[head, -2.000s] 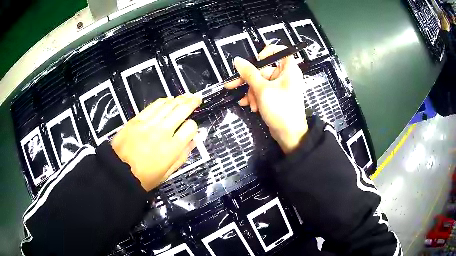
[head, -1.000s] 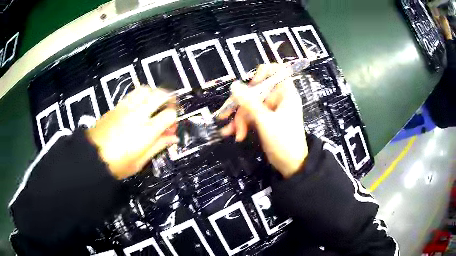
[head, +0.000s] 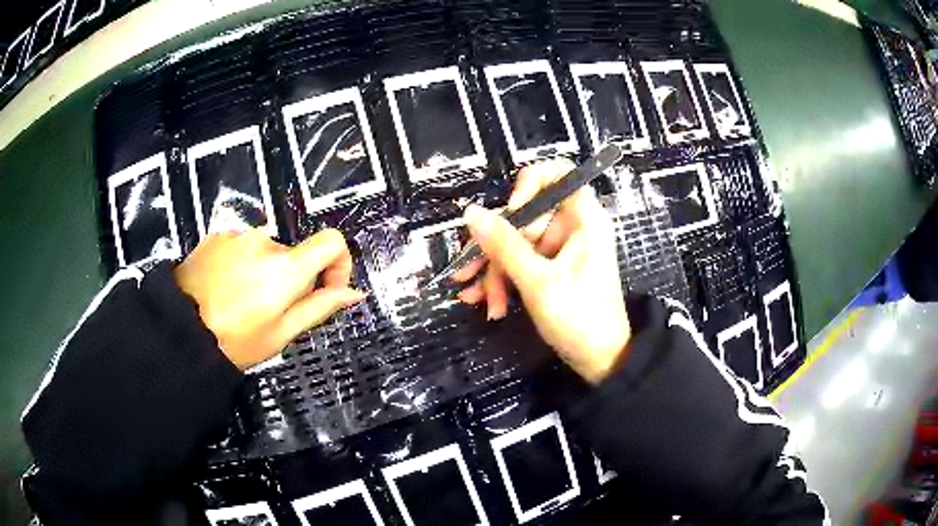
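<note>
My right hand (head: 550, 257) holds dark metal tweezers (head: 545, 203) like a pen, tip pointing down left. My left hand (head: 273, 293) is at the left with curled fingers, thumb and index tips close together near the sheet's edge; whether something is pinched there cannot be told. A clear sticker sheet (head: 339, 360) with rows of small marks lies over the middle of the black blister tray (head: 237, 77). A white-bordered panel (head: 434, 123) stands in the back row with several others. Glare covers the spot under the tweezer tip.
More white-bordered panels (head: 437, 488) lie in the front row. The green bench (head: 823, 134) shows around the tray. A pale rail (head: 103, 77) runs at the back left, with another tray beyond it. Another tray (head: 910, 98) is at the far right. Grey floor with a yellow line shows at right.
The panel between my hands a second ago is no longer held up there. My fingertips are farther apart than two seconds ago. The view has shifted, so the tray appears farther right.
</note>
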